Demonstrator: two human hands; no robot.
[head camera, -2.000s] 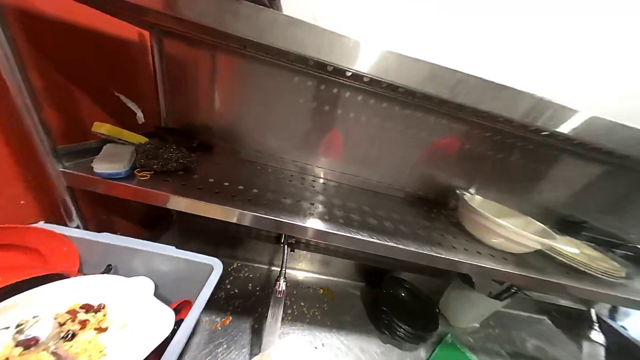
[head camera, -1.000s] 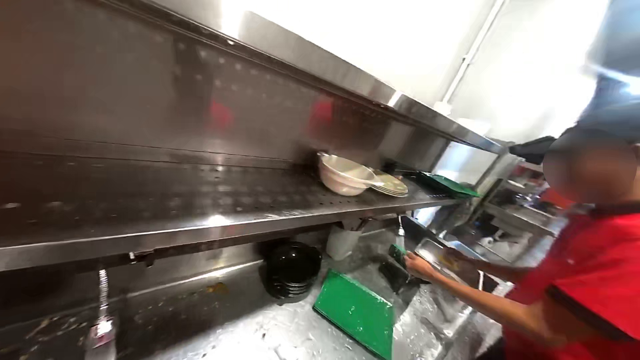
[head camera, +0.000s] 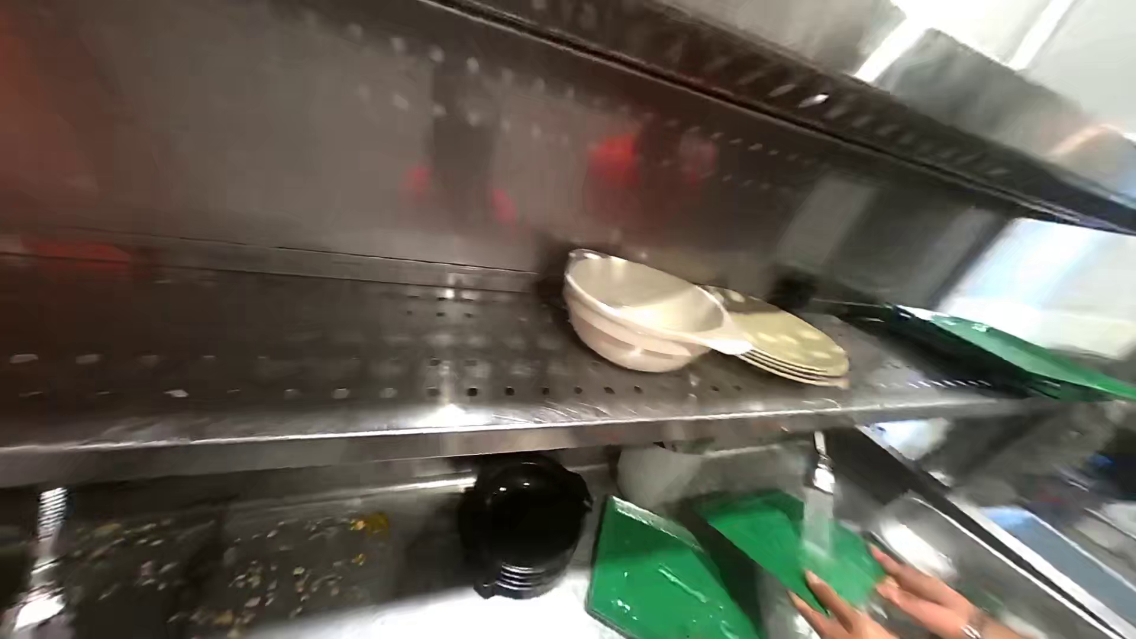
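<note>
Neither of my hands is in view. At lower right, a co-worker's two hands (head camera: 887, 599) hold a green tray (head camera: 790, 546) under a spray nozzle (head camera: 822, 479) with water running onto it. Another green tray (head camera: 661, 568) lies wet to its left. A stack of black bowls (head camera: 525, 524) stands below the shelf, beside a pale container (head camera: 655, 472). On the perforated steel shelf (head camera: 293, 377) sit cream-coloured bowls (head camera: 643, 311) with a protruding handle, next to a stack of cream-coloured plates (head camera: 785, 337). A bright white area at the bottom edge cannot be made out.
More green trays (head camera: 1021, 351) lie at the shelf's right end. A second steel shelf (head camera: 781, 98) runs overhead. Food scraps (head camera: 293, 568) are scattered over the steel surface below, near a hanging spray hose (head camera: 49, 532) at the left.
The view has swung far to the right since the earliest frame. A second green tray now shows in the co-worker's hands under the water.
</note>
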